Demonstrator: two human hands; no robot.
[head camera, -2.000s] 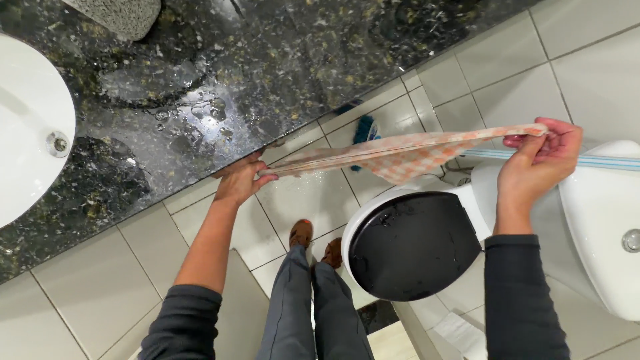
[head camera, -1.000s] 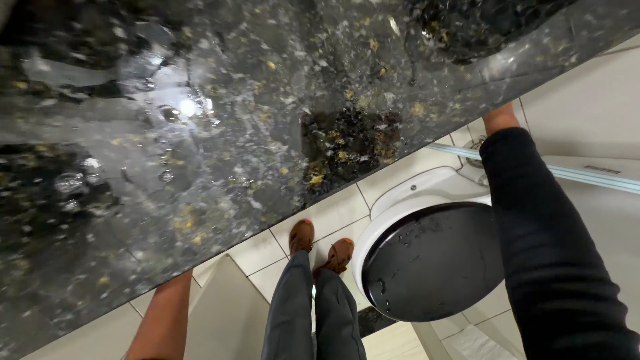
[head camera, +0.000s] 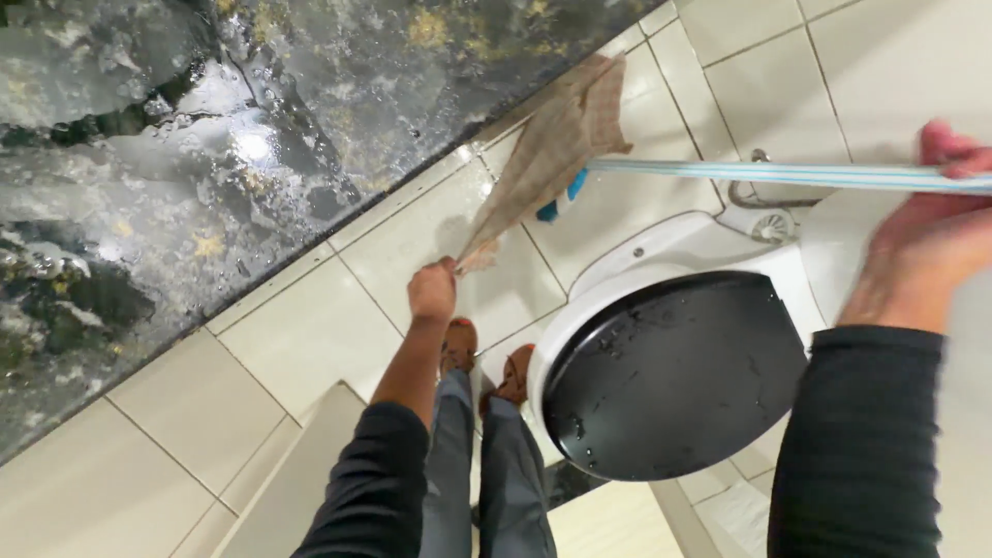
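A brown and orange checked cloth (head camera: 542, 143) hangs below the edge of the dark granite counter (head camera: 310, 116). One end of it is gripped by my left hand (head camera: 432, 291), which is closed over the floor near my shoes. My right hand (head camera: 942, 201) is at the right edge, on a long white and light-blue striped handle (head camera: 736, 172); its fingers are blurred. At the far end of that handle, partly covered by the cloth, a blue and white brush or broom head (head camera: 564, 198) shows low by the floor.
A white toilet with a closed black lid (head camera: 674, 380), wet with drops, stands right of my legs. Its tank (head camera: 860, 232) is at the right, with a bent metal pipe (head camera: 744, 198) behind. Water lies on the counter. A pale panel (head camera: 298, 473) rises at lower left.
The cloth was stretched between both hands; now only my left hand holds it. My right hand has moved to the striped handle. The view has shifted.
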